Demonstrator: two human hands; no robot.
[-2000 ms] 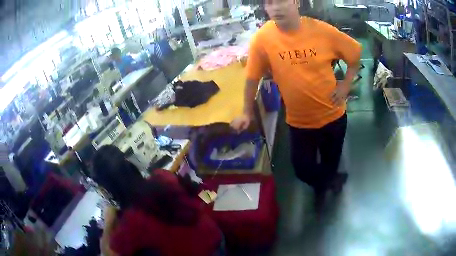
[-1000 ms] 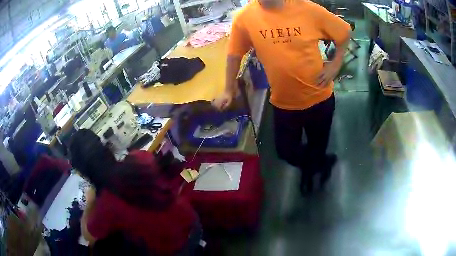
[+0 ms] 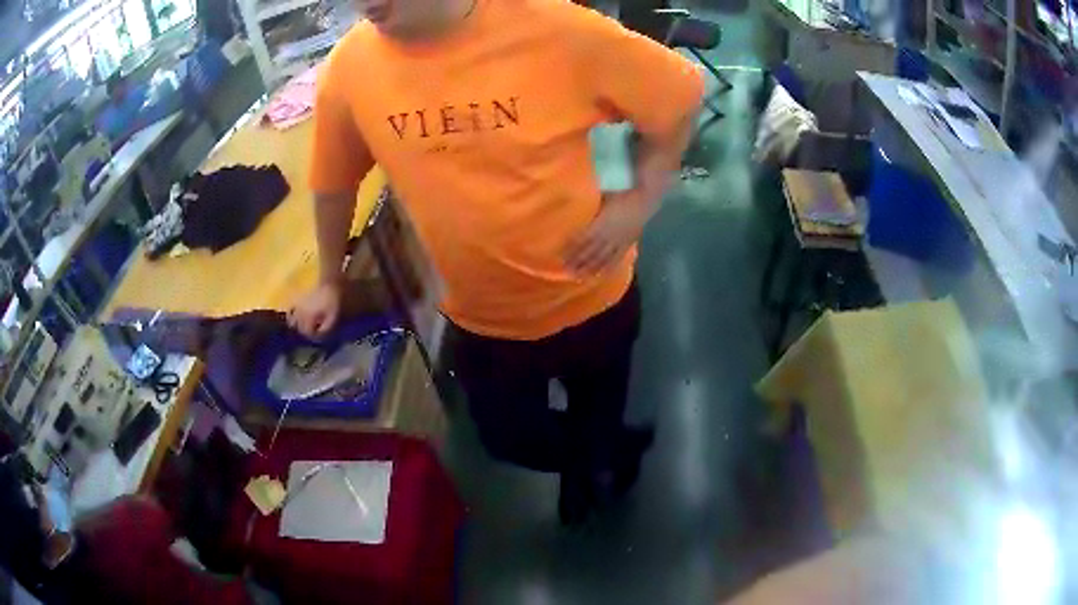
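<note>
A blurred skin-toned shape, likely my right hand or forearm [image 3: 828, 577], is cut off by the bottom edge at the lower right; its fingers cannot be made out. My left hand is not in view. Nearest in front is a red cloth-covered stand [image 3: 414, 520] with a white sheet [image 3: 335, 516] and a small yellowish piece [image 3: 266, 493] on top. Behind it, a blue tray [image 3: 376, 396] holds pale material. Black-handled scissors [image 3: 166, 381] lie by a blue packet [image 3: 143, 360] on the machine table at the left.
A person in an orange shirt [image 3: 497, 177] stands ahead, one hand at the yellow table's [image 3: 254, 266] near corner. Dark cloth [image 3: 231, 207] lies on that table. A seated person's red sleeve [image 3: 142, 555] shows lower left. An open carton [image 3: 898, 390] and a long table [image 3: 946, 166] stand right.
The view has swung right and moved closer to the standing person. The seated person has slid mostly out at the lower left. The carton shows larger, and the blurred skin-toned shape has appeared.
</note>
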